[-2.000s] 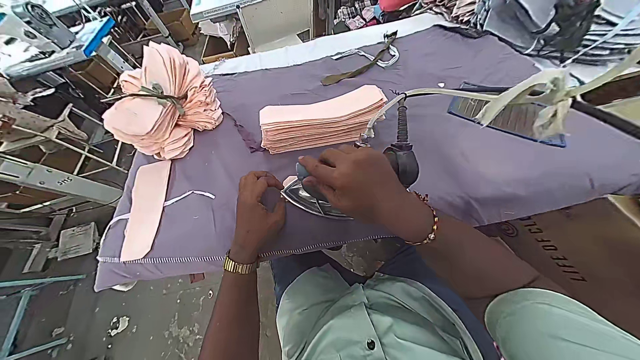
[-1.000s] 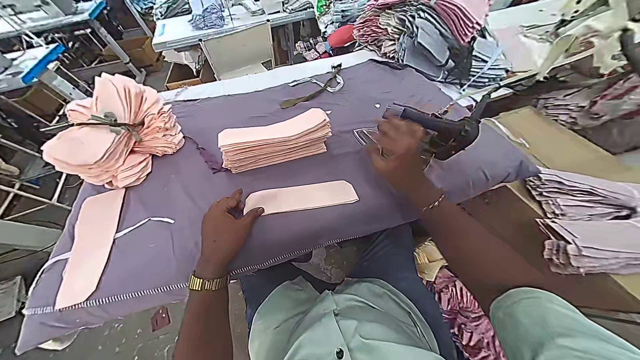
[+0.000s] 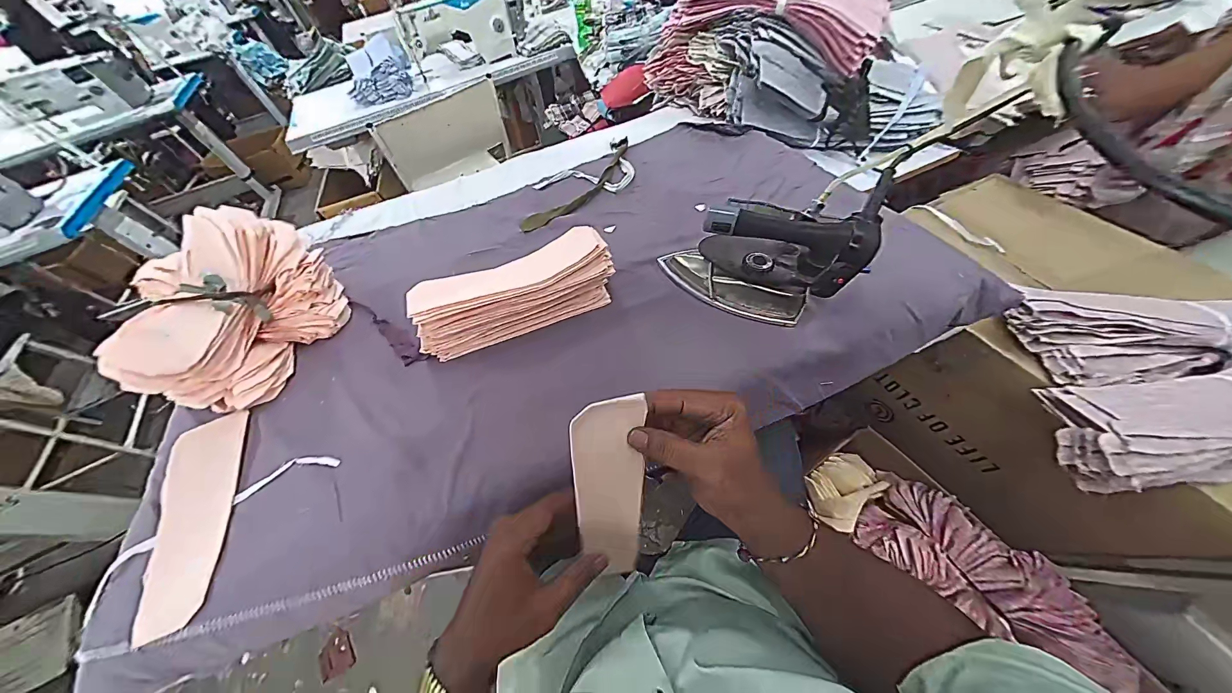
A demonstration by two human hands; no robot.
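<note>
A peach fabric piece [image 3: 608, 472] is held up in front of me, over the near edge of the purple padded ironing surface [image 3: 385, 462]. My right hand [image 3: 707, 448] pinches its upper right edge. Lower down, my left hand [image 3: 529, 568] grips its bottom end. A black steam iron [image 3: 770, 255] rests on the surface at the right, its metal soleplate down, with no hand on it. Near the middle lies a neat stack of peach pieces [image 3: 510, 294]. One flat peach piece [image 3: 190, 529] is at the left, below a tied bundle of peach pieces [image 3: 226, 308].
A white cord [image 3: 289, 472] and a dark fabric strip [image 3: 577, 197] lie on the purple cover. Cardboard [image 3: 962, 443] and stacked pale fabric pieces [image 3: 1145, 423] are at the right. Piled cut fabric [image 3: 770, 67] and sewing machines [image 3: 462, 34] stand beyond. A co-worker's arm [image 3: 1155, 87] shows at upper right.
My right hand has let go of the iron, which sits at the right. The peach piece that lay flat is now lifted in both hands. The view has shifted.
</note>
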